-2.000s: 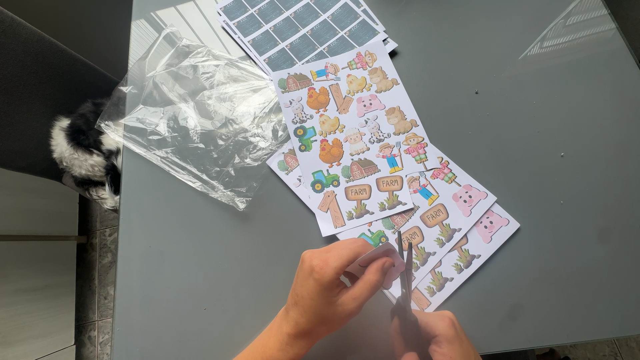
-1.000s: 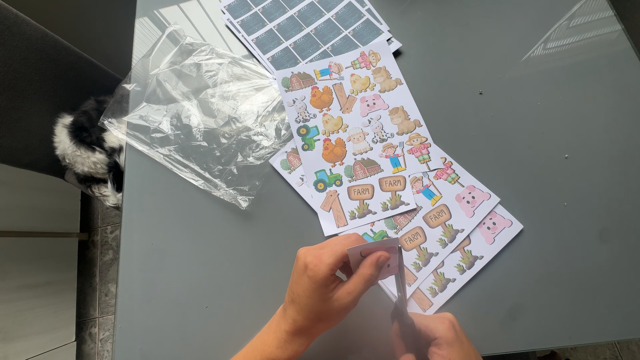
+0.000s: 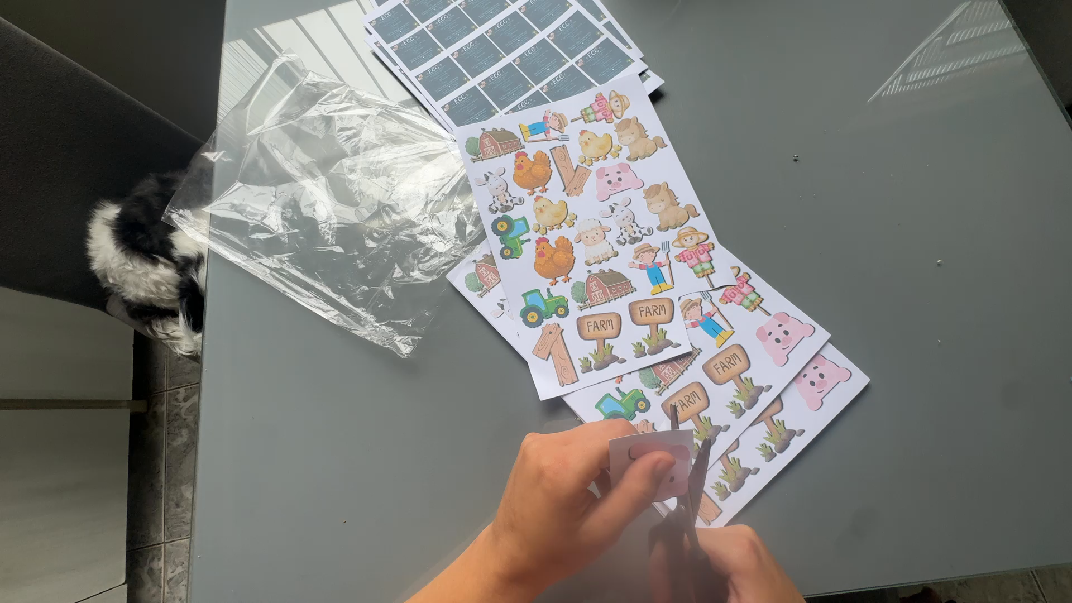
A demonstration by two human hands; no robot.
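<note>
My left hand (image 3: 569,494) pinches a small paper piece (image 3: 621,452) with part of a pink pig print, thumb on top. My right hand (image 3: 737,565) holds dark-handled scissors (image 3: 695,494), whose blades stand apart at the right edge of that piece. Just beyond both hands lie overlapping printed paper sheets (image 3: 712,435) with farm pictures: signs, a tractor, a farmer and pink pigs. On top of them, farther up, rests a full sheet of farm animal prints (image 3: 586,276). The scissors' handles are partly hidden by my right hand.
Crumpled clear plastic film (image 3: 335,193) lies at the left on the grey table (image 3: 335,469). Sheets with dark printed rectangles (image 3: 502,50) are stacked at the top. A black and white furry animal (image 3: 146,251) is beside the table's left edge. Small specks dot the right side.
The scissor blades, close together at the paper a second ago, are now apart. The paper piece in my left hand has turned and shows more of its pink print.
</note>
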